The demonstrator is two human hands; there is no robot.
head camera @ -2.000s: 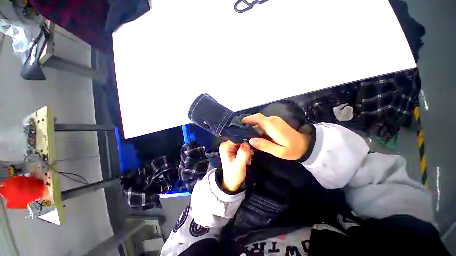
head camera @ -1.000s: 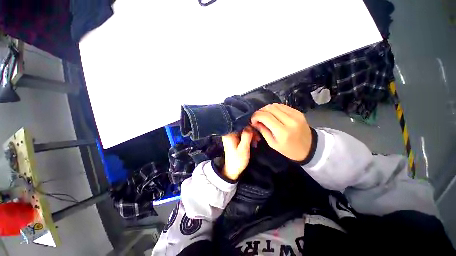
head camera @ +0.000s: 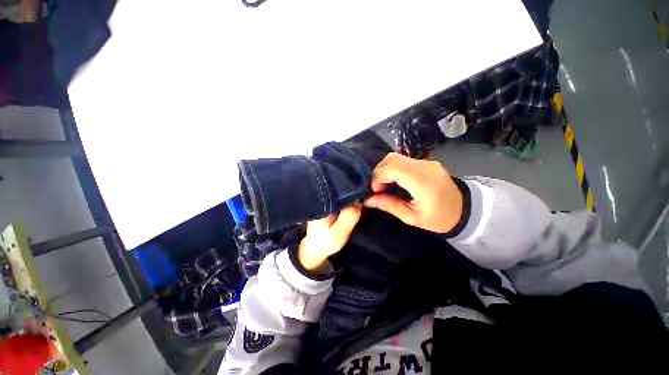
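Note:
A dark denim jacket lies on my lap, with a stitched pocket flap (head camera: 357,299) showing below my hands. Its sleeve cuff (head camera: 284,192) points left, over the near edge of the white table. My left hand (head camera: 328,238) is under the sleeve and grips it, its fingers partly hidden by the denim. My right hand (head camera: 419,192) pinches the sleeve fabric just right of the cuff, thumb and fingers close together. The two hands nearly meet. No button can be made out.
The white work table (head camera: 293,80) spans the front, with part of a black hanger at its far edge. Plaid shirts (head camera: 506,88) hang or lie beyond its right side, others (head camera: 202,289) by the blue bin (head camera: 155,265). A machine bench (head camera: 31,282) with a red object stands left.
The cuff has turned from pointing up-left to pointing left and looks larger. Both hands stay on the sleeve. The view has shifted, so the table and bench sit further left.

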